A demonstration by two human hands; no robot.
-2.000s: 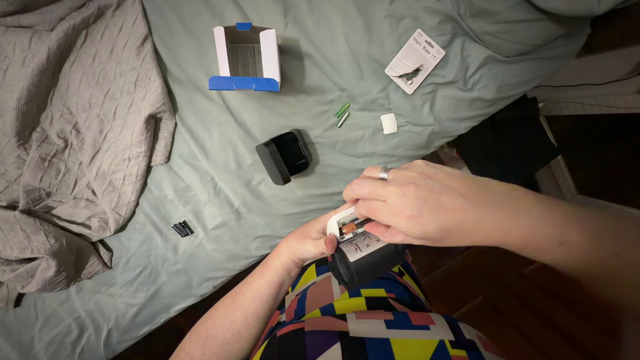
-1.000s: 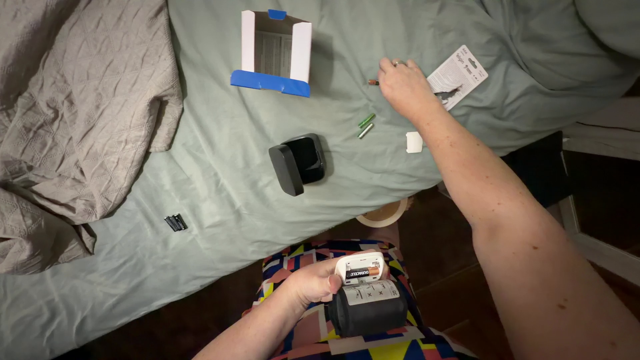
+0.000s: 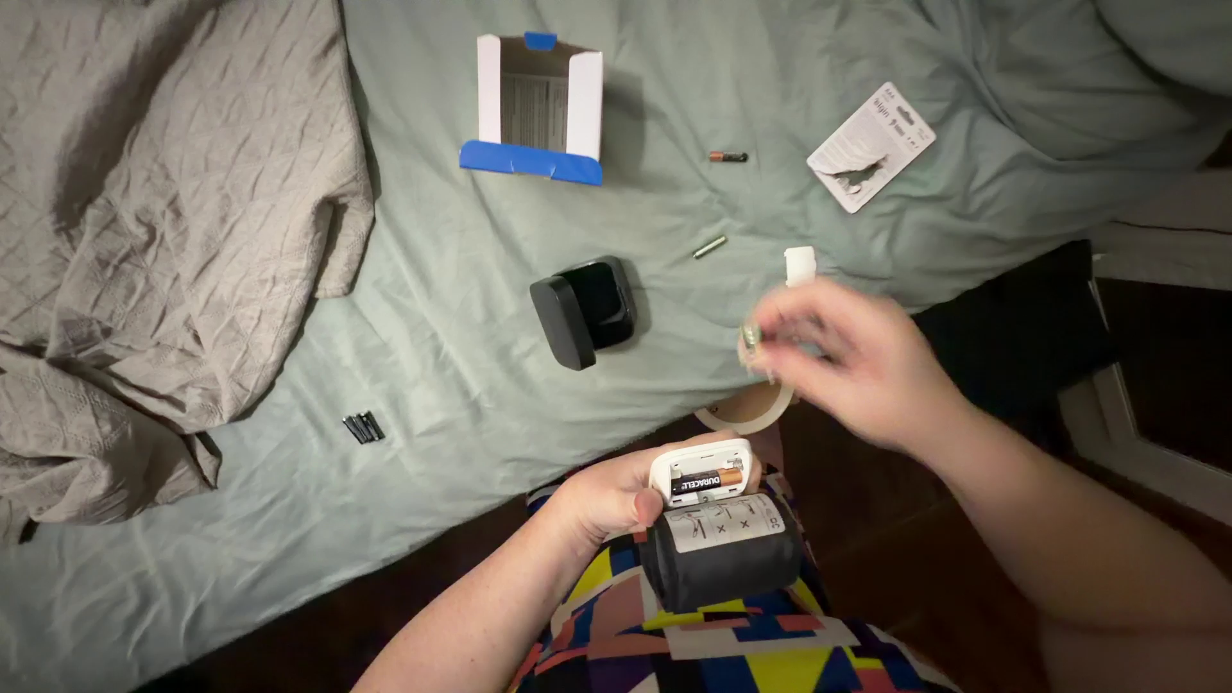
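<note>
My left hand (image 3: 621,496) holds a white device (image 3: 701,472) with its battery compartment uncovered and a Duracell battery (image 3: 707,479) inside. A dark grey cuff (image 3: 722,553) with a printed label is attached below it, over my lap. My right hand (image 3: 847,361), blurred, pinches a small green battery (image 3: 750,337) above the bed's edge. Just beyond that hand lies a small white cover (image 3: 800,265). Another green battery (image 3: 709,247) and a copper-topped battery (image 3: 729,156) lie on the sheet.
On the green sheet (image 3: 433,318) stand an open white and blue box (image 3: 531,162) and an open black case (image 3: 561,322). Torn battery packaging (image 3: 871,144) lies right, several dark batteries (image 3: 363,427) lie left, near a grey blanket (image 3: 173,212). A round rim (image 3: 746,414) shows below the bed.
My right hand has let go of the copper-topped battery on the sheet, taken one of the two green batteries and come back toward the device. My left hand still holds the device.
</note>
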